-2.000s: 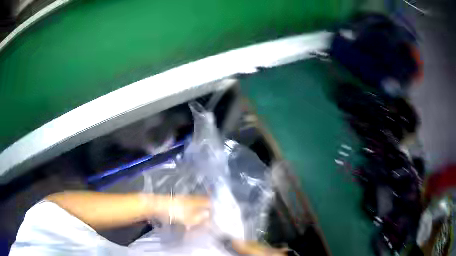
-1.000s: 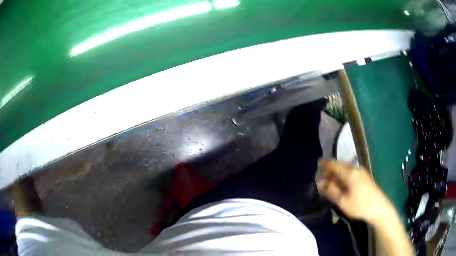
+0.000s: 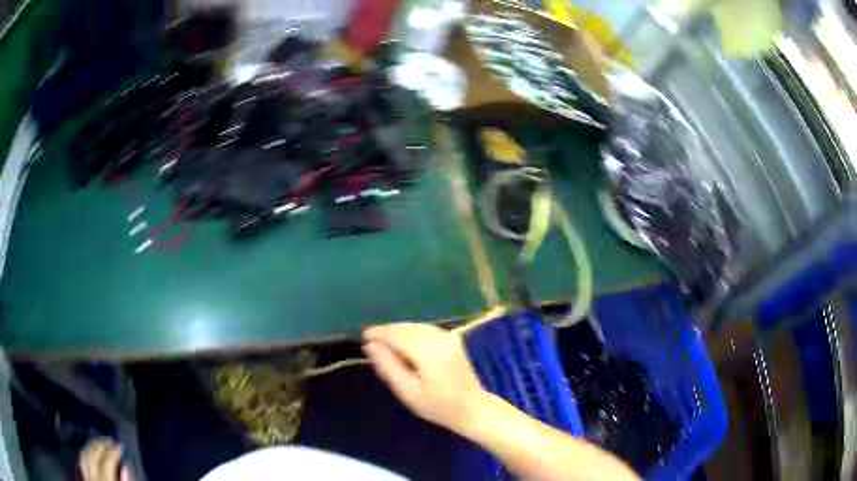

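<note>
My right hand (image 3: 418,369) is at the front edge of the green bench, its arm coming from the lower right. The hand is blurred, with fingers loosely bent. A thin cream strip (image 3: 481,319) shows on both sides of it; I cannot tell if the fingers hold it. A tape roll (image 3: 512,202) with a pale loop stands right of the wood strip (image 3: 467,216). Heaped black battery holders (image 3: 254,150) with red wires lie at the back left. A small skin-coloured shape at the lower left is cut off; I cannot tell if it is my left hand.
A blue crate (image 3: 700,413) with black parts is below the bench at right. A shiny bag (image 3: 672,178) hangs over the right edge. A cardboard box (image 3: 587,70) holds small parts at the back. Yellow-brown scraps (image 3: 261,399) lie below the bench edge.
The view has swung right, from the floor and the large green surface to the heaped bench. My right hand is now at the bench's front edge. The clear bag seen earlier in my hands is gone from them.
</note>
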